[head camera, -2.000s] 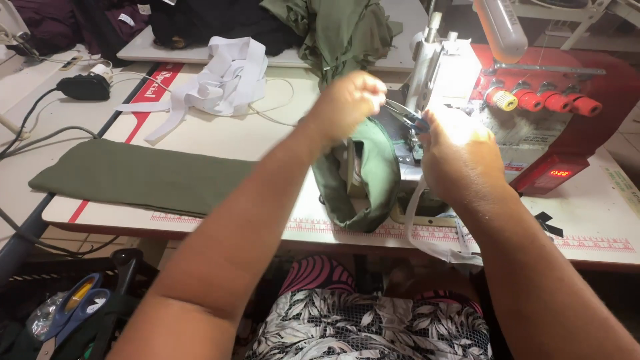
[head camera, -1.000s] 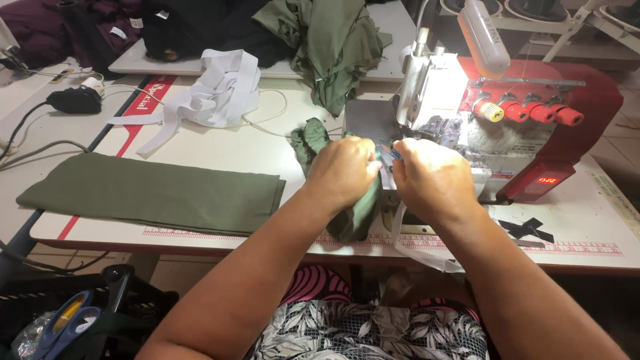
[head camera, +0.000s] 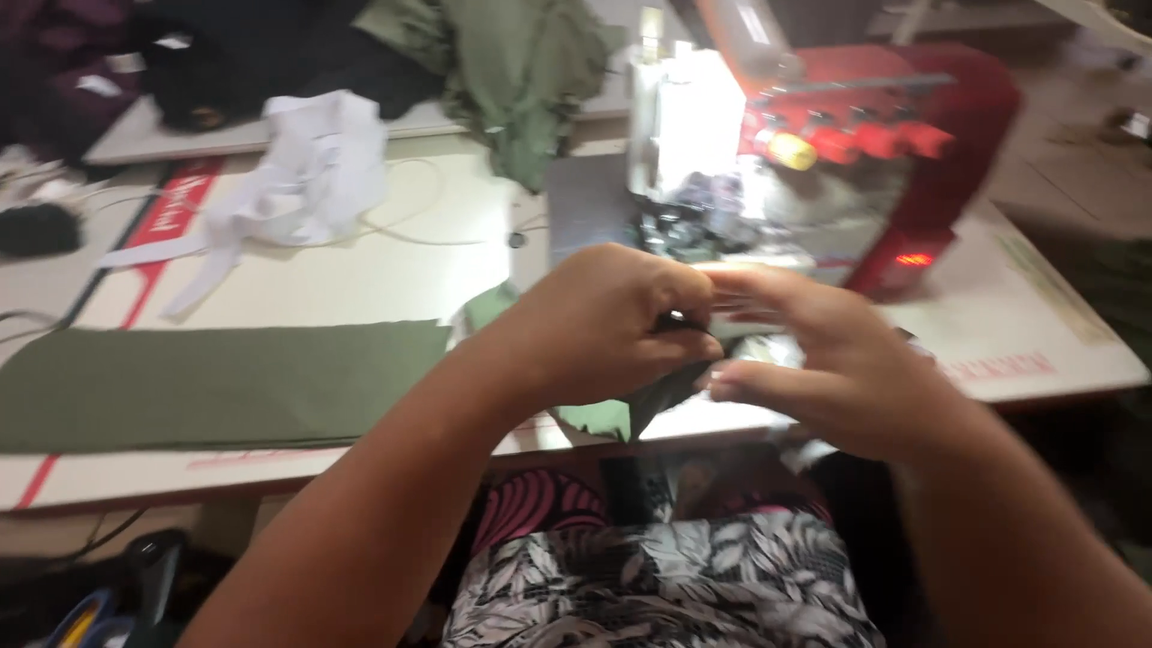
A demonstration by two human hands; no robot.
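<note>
In front of the red overlock sewing machine (head camera: 936, 135), my left hand (head camera: 621, 333) is closed on a piece of green fabric (head camera: 598, 418) that hangs at the table's front edge. My right hand (head camera: 810, 360) meets it from the right, thumb and fingers apart around the fabric's edge; blur hides whether it grips anything. A dark fold of cloth (head camera: 666, 396) shows below my fingers. Left of my forearm a folded green fabric panel (head camera: 216, 382) lies flat on the white table.
White elastic or tape (head camera: 324, 171) lies in a loose heap behind the panel. Green cloth (head camera: 531, 81) and dark cloth (head camera: 279, 54) are piled at the back. Blue-handled scissors (head camera: 81, 621) sit low at the left, below the table (head camera: 432, 202).
Both hands have come down from beside the machine's needle area toward the table's front edge, with the green fabric. The thin tool seen between them earlier cannot be made out now.
</note>
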